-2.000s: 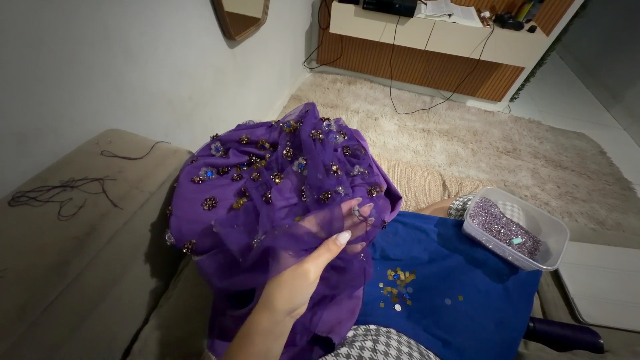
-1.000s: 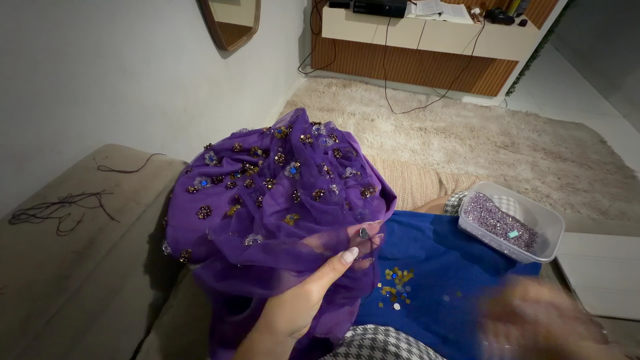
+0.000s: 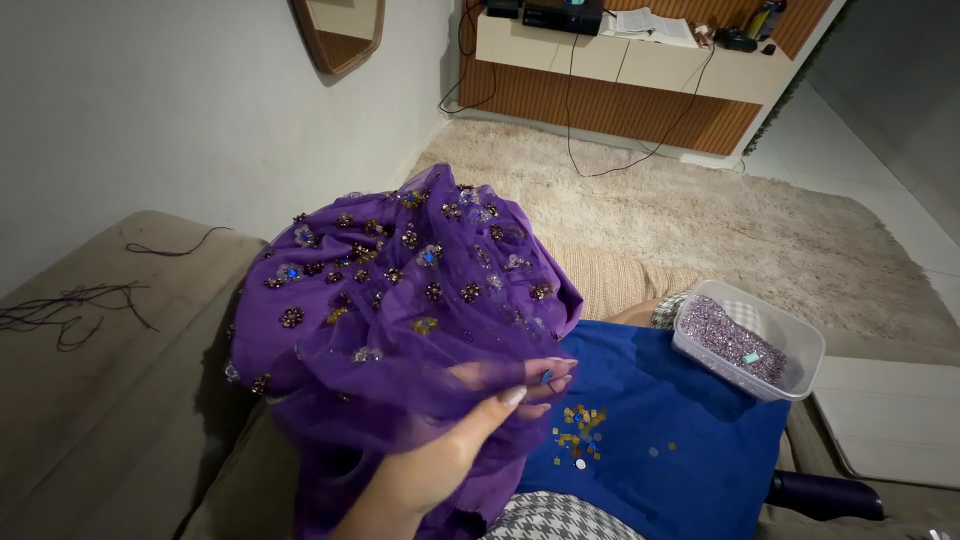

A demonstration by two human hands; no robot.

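Purple tulle fabric (image 3: 405, 300) with many beaded flowers lies heaped over my lap. My left hand (image 3: 480, 420) holds its sheer edge, with the thumb above and the fingers partly beneath the tulle. A small blue piece (image 3: 547, 377) shows at the fingers. To the right, a blue cloth (image 3: 637, 420) is spread, bearing a pile of gold and blue sequins (image 3: 581, 431). Beyond these stands a clear plastic container (image 3: 806, 360) of purplish beads (image 3: 731, 341), with a small mint-coloured piece on top. My right hand is out of view.
Dark loose threads (image 3: 82, 304) lie on the sofa arm (image 3: 150, 375) at left. A flat pale panel (image 3: 892, 420) and a dark cylindrical object (image 3: 825, 495) are at right. Ahead are a shaggy rug (image 3: 712, 217) and a wall-mounted cabinet (image 3: 555, 52) with dangling cables.
The right hand, blurred over the blue cloth one second ago, has left the view. My left hand still holds the tulle.
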